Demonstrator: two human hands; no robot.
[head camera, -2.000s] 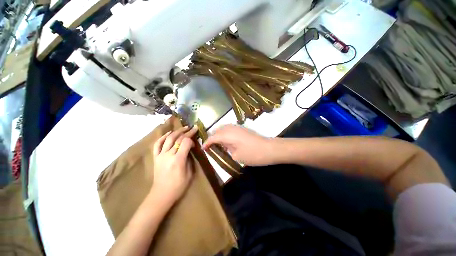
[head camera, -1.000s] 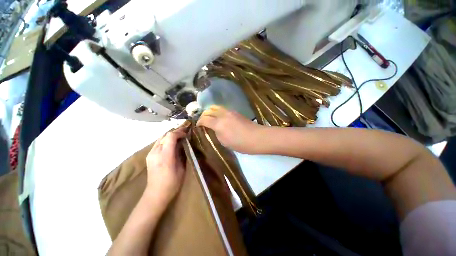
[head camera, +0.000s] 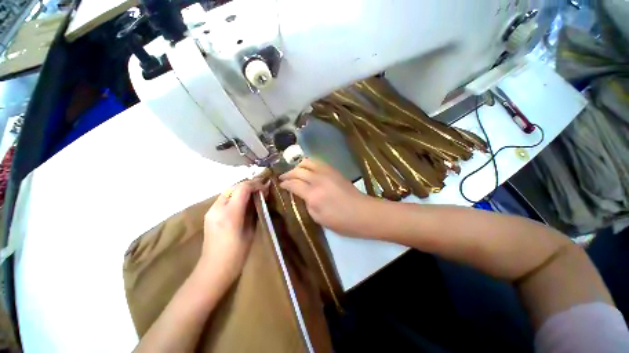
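A tan-brown garment piece (head camera: 176, 255) lies on the white table, its top end just under the sewing machine head (head camera: 200, 96). A pale strip (head camera: 283, 269) runs down along its opening. A brown zipper with a gold line (head camera: 308, 234) lies along the right of the opening, its lower end hanging loose. My left hand (head camera: 231, 224) pinches the cloth edge just below the presser foot area. My right hand (head camera: 327, 196) is at the upper zipper, fingertips near the needle area. The needle and exact fingertip contact are hidden.
A fan of brown-gold zippers (head camera: 400, 138) lies on the machine bed at right. A red-and-black tool (head camera: 516, 114) and a looped black cord (head camera: 494, 160) lie at the table's right end. Grey-green cloth piles (head camera: 593, 138) are at far right. My forearms cross the front.
The right hand has moved from the zipper's middle up near the presser foot. The zipper now lies along the opening, and the pale strip has come into view. The camera view has shifted.
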